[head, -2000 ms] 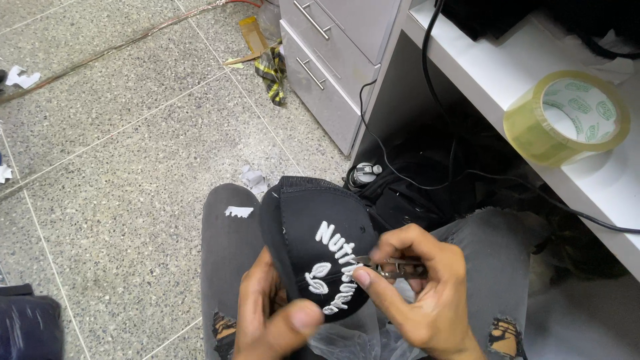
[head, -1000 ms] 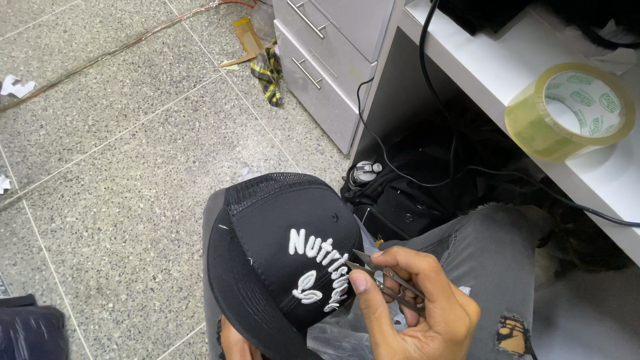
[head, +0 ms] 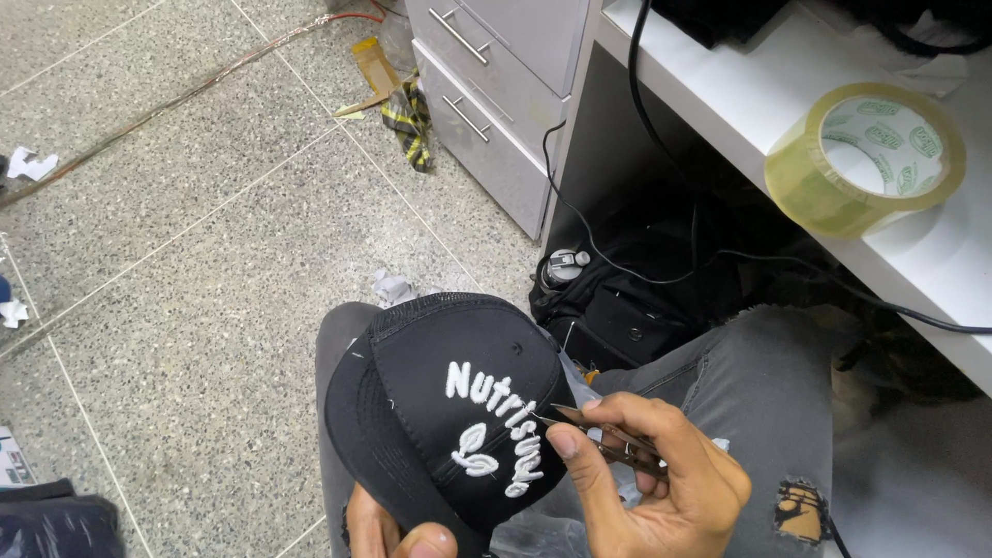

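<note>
A black cap (head: 480,333) with a mesh back and raised white embroidered lettering and leaves rests over my lap, its brim toward the lower left. My left hand (head: 391,531) grips the cap from below by the brim, the thumb showing at the frame's bottom edge; its other fingers are partly hidden. Between the thumb and fingers of my right hand (head: 659,473) is a small pair of metal thread snips (head: 620,442), blades apart, their tips at the white letters on the cap's front. Clear plastic (head: 542,535) lies beneath the cap.
A roll of clear tape (head: 864,159) stands on the white desk (head: 953,263) at the right. Black cables hang below it, near a black backpack (head: 643,325) holding a bottle. Drawers (head: 496,101) stand ahead. Paper scraps (head: 394,287) and a striped cloth (head: 407,124) lie on the floor.
Two seconds ago my left thumb lay on the cap's front; now it is down at the brim. The cap has turned and tilted. The snips remain in my right hand by the lettering.
</note>
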